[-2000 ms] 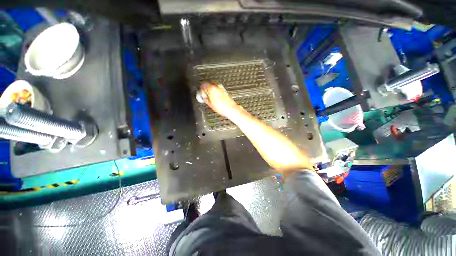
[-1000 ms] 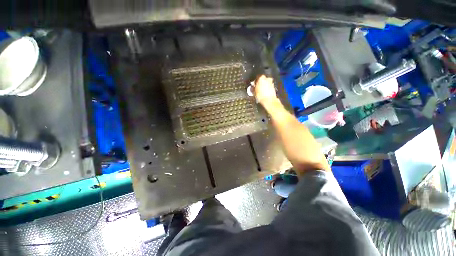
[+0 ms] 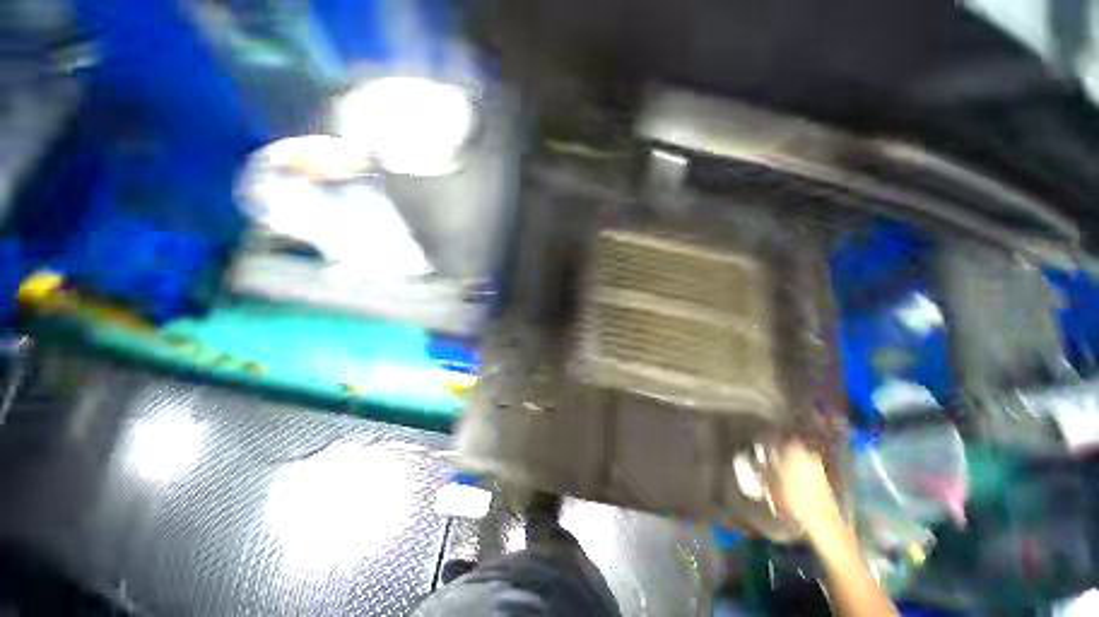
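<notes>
The lower mould plate [image 3: 681, 316] lies on the dark metal press bed [image 3: 518, 422], with its two rectangular grids of small pits facing up. The frame is strongly blurred. My right hand [image 3: 798, 480] is over the front right part of the press bed, nearer to me than the mould plate. A small white thing [image 3: 750, 474] is at its fingertips; blur hides what it is and how it is held. My left hand is not in view.
White bowls [image 3: 416, 121] stand on the left side shelf. The upper press part [image 3: 771, 133] overhangs the back of the bed. A translucent container [image 3: 918, 458] is at the right. The metal floor [image 3: 325, 518] shows at lower left.
My right hand has moved from over the mould grids to their right side, then to the bed's front right. The view has swung left, so the mould appears further right and lower.
</notes>
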